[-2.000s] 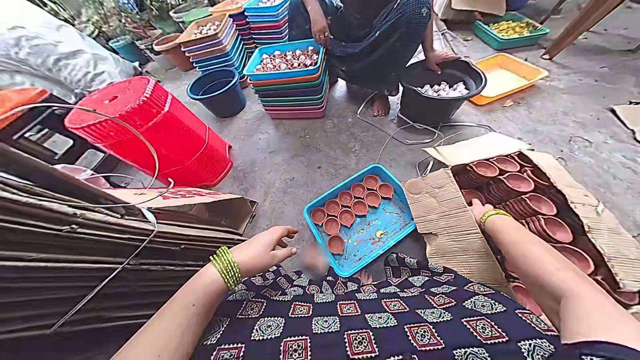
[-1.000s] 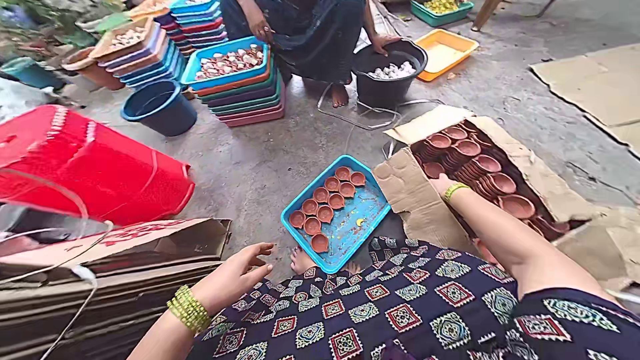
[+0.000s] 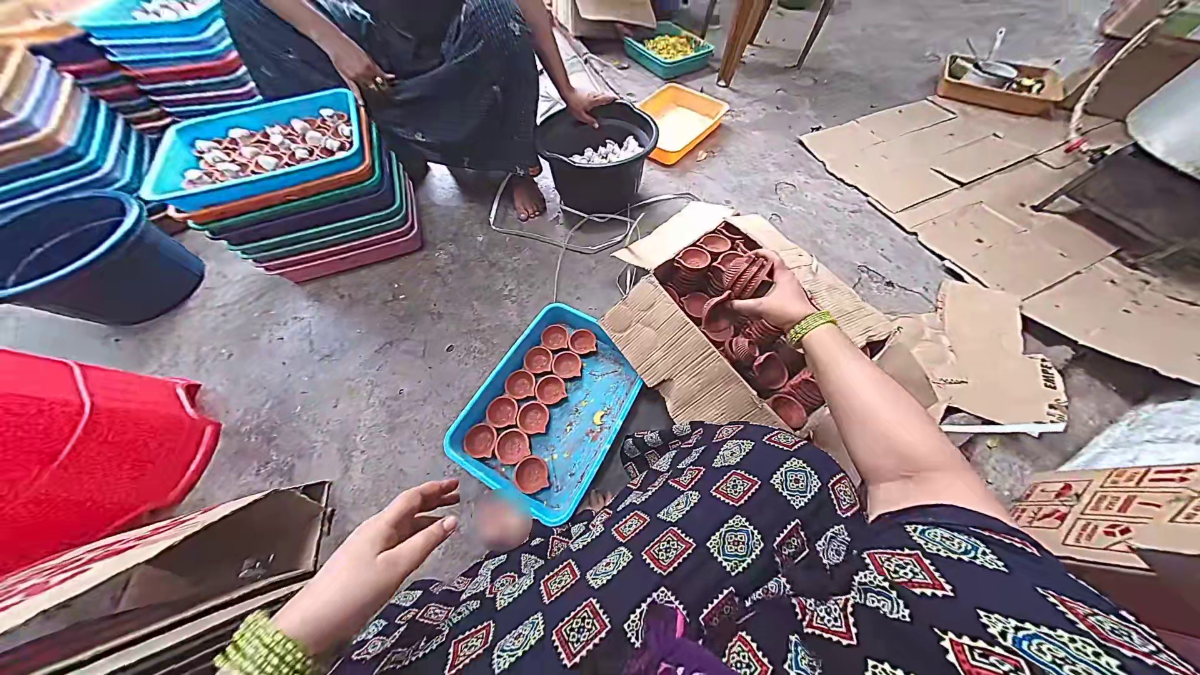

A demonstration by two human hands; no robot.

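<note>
My right hand is closed around a stack of small clay lamps in the upper part of an open cardboard box. More clay lamps fill the box below it. Left of the box lies a blue plastic tray, where several clay lamps sit in rows along the left side. Just outside the tray's lower left corner, my left hand hovers with fingers apart and nothing in it.
A red plastic tub and flattened cardboard lie at left. Behind stand a dark blue bucket, stacked trays and a black tub that a seated person touches. Cardboard sheets cover the floor at right.
My right hand is now closed on a lamp stack in the box. The lamps in the blue tray look unchanged. The view has swung to the right.
</note>
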